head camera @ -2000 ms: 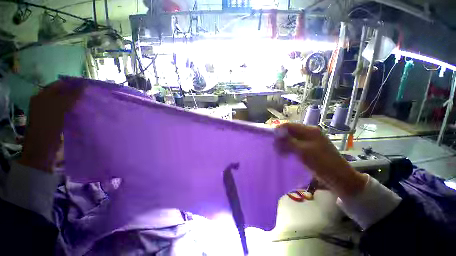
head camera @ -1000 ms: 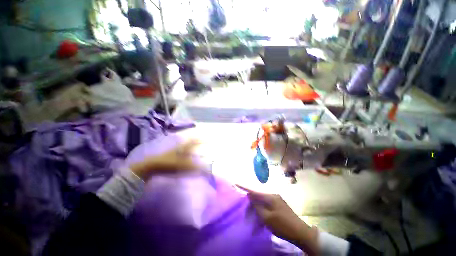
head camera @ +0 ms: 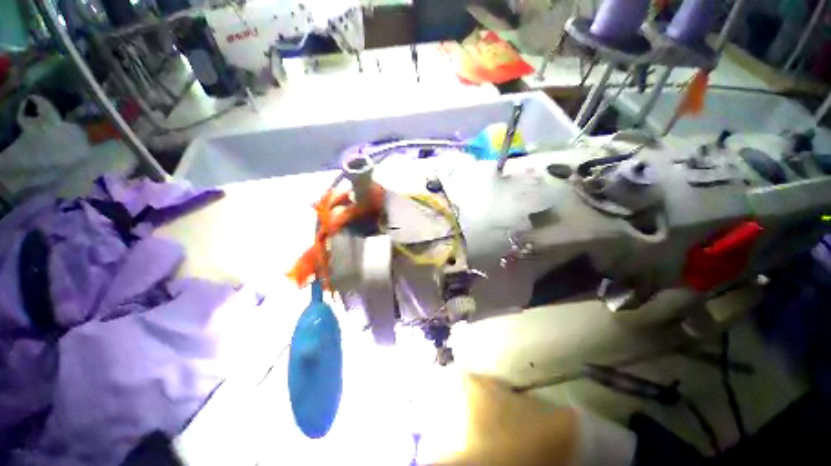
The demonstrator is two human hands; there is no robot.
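Observation:
The off-white sewing machine head (head camera: 510, 246) reaches in from the right. A blue oval (head camera: 315, 369) hangs from its left end, below a frayed orange cloth strip (head camera: 351, 218). The needle area is lost in white glare. My right hand (head camera: 515, 423) is at the bottom edge, below the head; its fingers are washed out and its grip is not readable. Only a dark piece of my left sleeve shows at the bottom left; the left hand is not visible. Purple cloth (head camera: 128, 337) lies heaped left of the machine.
A white trough (head camera: 273, 150) runs behind the head, with a blue and yellow item (head camera: 497, 141) at its edge. Dark slim tools (head camera: 629, 382) lie right of my right hand. Lilac thread cones (head camera: 620, 20) stand at upper right. Another machine (head camera: 264, 36) is behind.
The view has moved down and closer to the machine head. The purple cloth held up earlier is no longer seen spread between the hands. My left hand has left the picture; my right is lower.

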